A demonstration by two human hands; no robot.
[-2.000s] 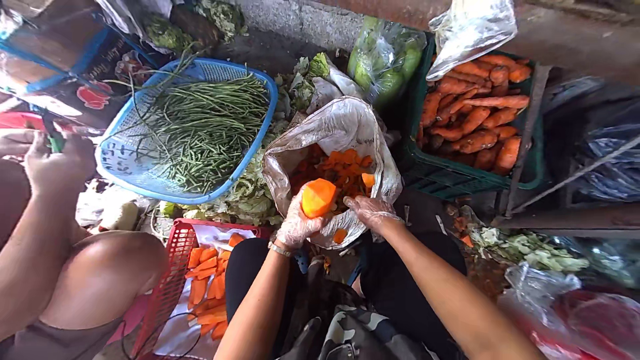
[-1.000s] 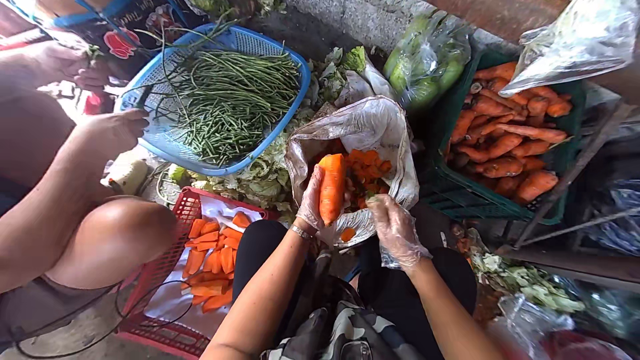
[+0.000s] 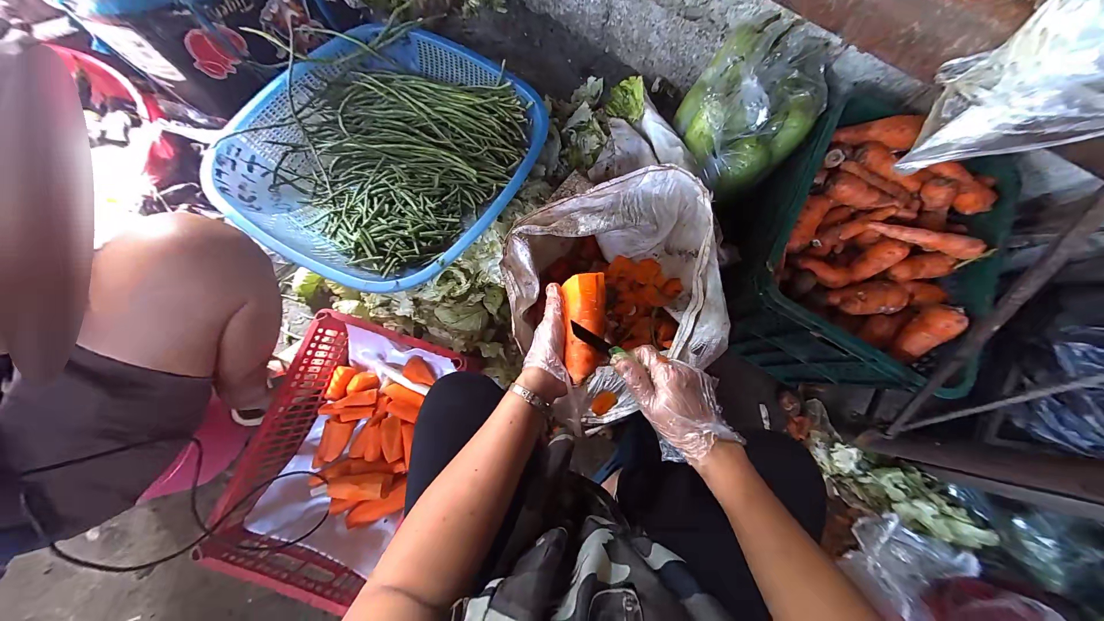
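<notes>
My left hand point(image 3: 549, 345), in a clear plastic glove, holds a thick, partly peeled carrot point(image 3: 583, 323) upright. My gloved right hand point(image 3: 673, 392) grips a small knife point(image 3: 592, 337) by its green handle, the dark blade lying across the carrot's side. Both hands are over the near edge of a whitish sack point(image 3: 664, 203) with orange carrot scraps point(image 3: 642, 289) inside. Left of my knee, a red plastic crate point(image 3: 323, 341) lined with white material holds cut carrot pieces point(image 3: 371, 440).
A blue basket point(image 3: 526, 172) of long green beans point(image 3: 414, 155) stands beyond the crate. At right is a green crate point(image 3: 776, 297) of whole carrots point(image 3: 880, 250), near a bag of green vegetables point(image 3: 750, 112). Leafy scraps point(image 3: 466, 302) surround the sack. Another person's knee point(image 3: 181, 293) is at left.
My right hand has come in to the carrot, and the knife blade now shows against it. The carrot stands upright, where two seconds ago its cut end faced up. The other person's arm has moved.
</notes>
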